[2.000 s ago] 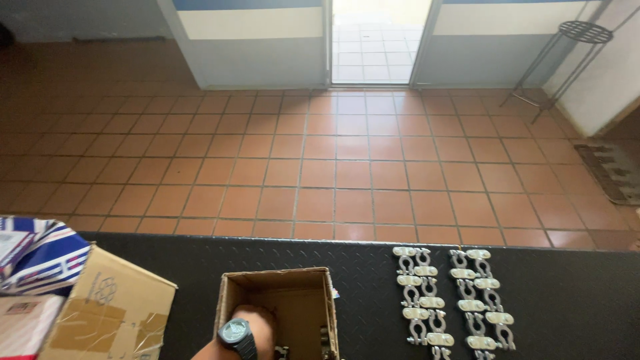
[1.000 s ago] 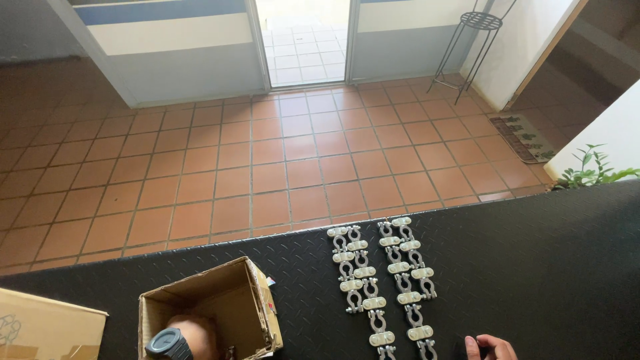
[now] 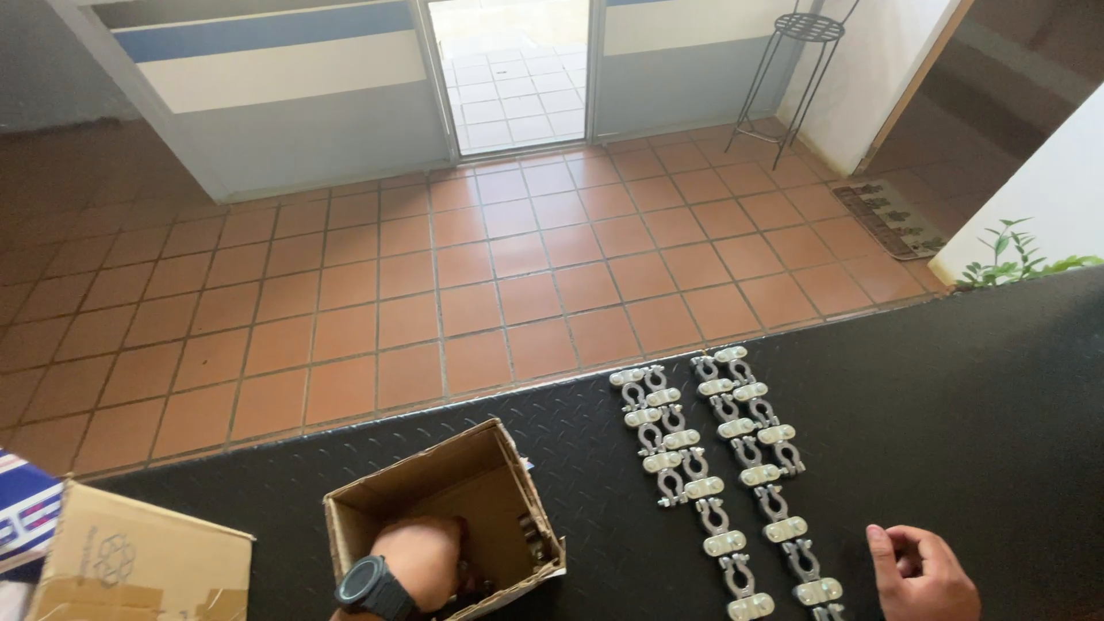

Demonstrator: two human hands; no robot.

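My left hand [image 3: 418,556], with a black watch at the wrist, reaches down into an open cardboard box [image 3: 483,448]; its fingers are hidden among small metal parts at the bottom. More metal parts [image 3: 533,536] lie against the box's right wall. Right of the box, metal battery terminal clamps are laid in two staggered double columns, a left one [image 3: 681,438] and a right one [image 3: 746,453]. My right hand [image 3: 927,573] rests on the black counter right of the columns, fingers curled, nothing seen in it.
A taped cardboard box [image 3: 155,552] and a blue and white package [image 3: 26,509] stand at the left. The black textured counter [image 3: 966,388] ends at a far edge above the tiled floor [image 3: 483,293]. A plant [image 3: 1000,259] is beyond the right edge.
My right hand has come into view at the right since two seconds ago. My left hand stays inside the box. The view has swung to the right.
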